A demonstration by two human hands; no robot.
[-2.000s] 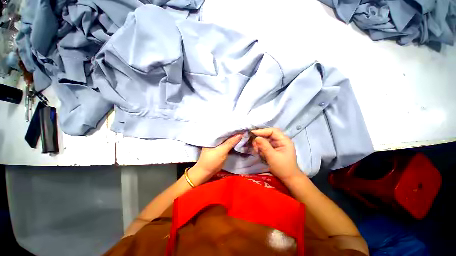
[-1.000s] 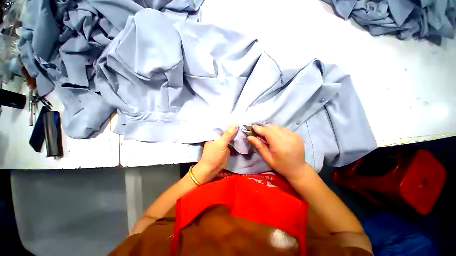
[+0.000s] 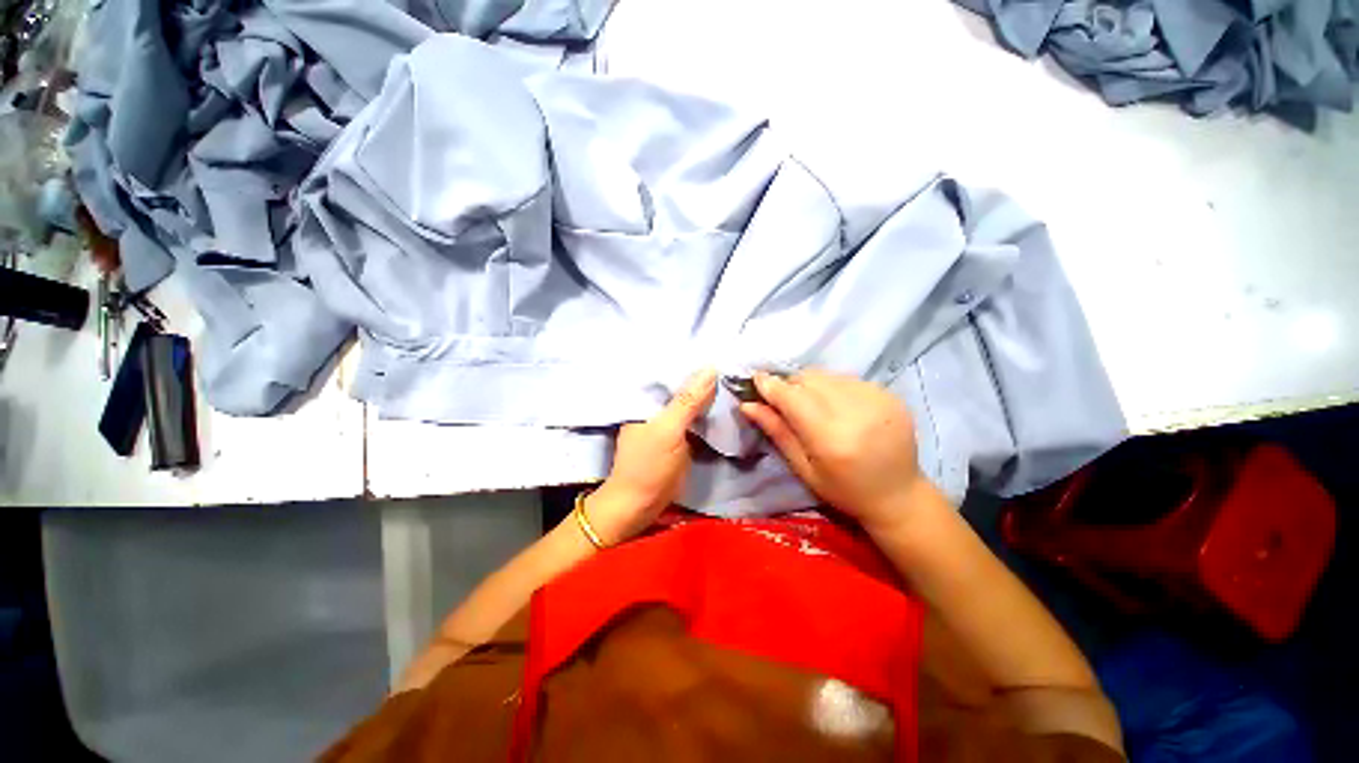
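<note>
A light grey-blue garment [image 3: 596,283] lies spread over the white table [image 3: 1192,283] and hangs over its front edge towards my lap. Buttons show on a band at its right part. My left hand [image 3: 659,455] pinches a fold of the cloth between thumb and fingers. My right hand [image 3: 838,432] is closed just right of it, holding small dark snips [image 3: 741,389] whose tip points left at the pinched cloth. Most of the snips is hidden in the fingers. Any thread ends are too fine to see.
Crumpled grey-blue garments [image 3: 239,134] lie at the left, and another pile [image 3: 1163,52] at the far right. A black case [image 3: 172,400], keys [image 3: 108,321] and a black bottle [image 3: 42,298] lie left. Below are a translucent bin [image 3: 224,626], red stool [image 3: 1267,544] and blue bag [image 3: 1192,701].
My right hand has turned and closed around the snips, whose dark tip now shows more clearly. My left hand has shifted slightly with its fold. The garment is nearly unmoved.
</note>
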